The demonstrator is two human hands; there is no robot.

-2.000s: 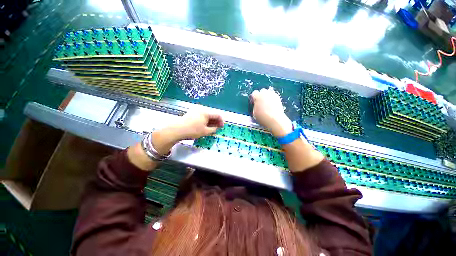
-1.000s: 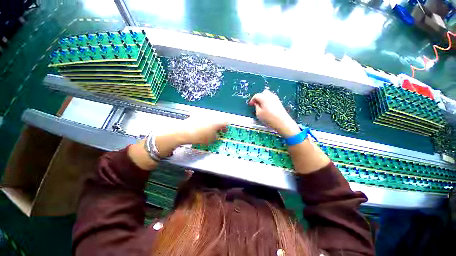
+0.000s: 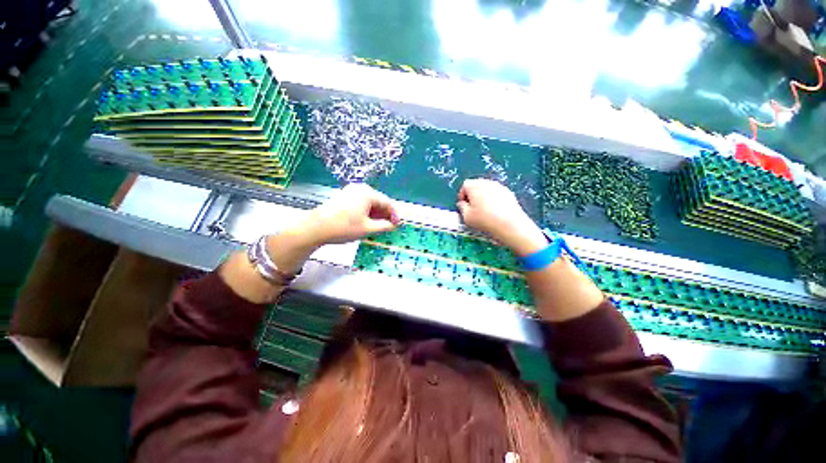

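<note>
Green circuit board panels (image 3: 444, 271) with small blue parts lie end to end in the rails in front of me. My left hand (image 3: 360, 215) is over the left end of the nearest panel, thumb and fingertips together; I cannot tell if a part is between them. My right hand (image 3: 489, 210), with a blue wrist band, is at the far rail behind the panel, fingers curled; what it holds is hidden. A heap of silvery leaded components (image 3: 356, 138) lies on the green mat behind, with small scattered ones (image 3: 442, 165) in the middle.
A heap of dark components (image 3: 598, 192) lies right of my hands. Board stacks stand at far left (image 3: 195, 118) and right (image 3: 743, 201), with a red item (image 3: 763, 161) behind the right one. Pale rails (image 3: 136, 233) run along both sides. An open cardboard box (image 3: 86, 307) is below left.
My left hand has moved slightly left and back from over the panel, uncovering more of its left end. My right hand has moved a little toward me, away from the scattered silvery parts.
</note>
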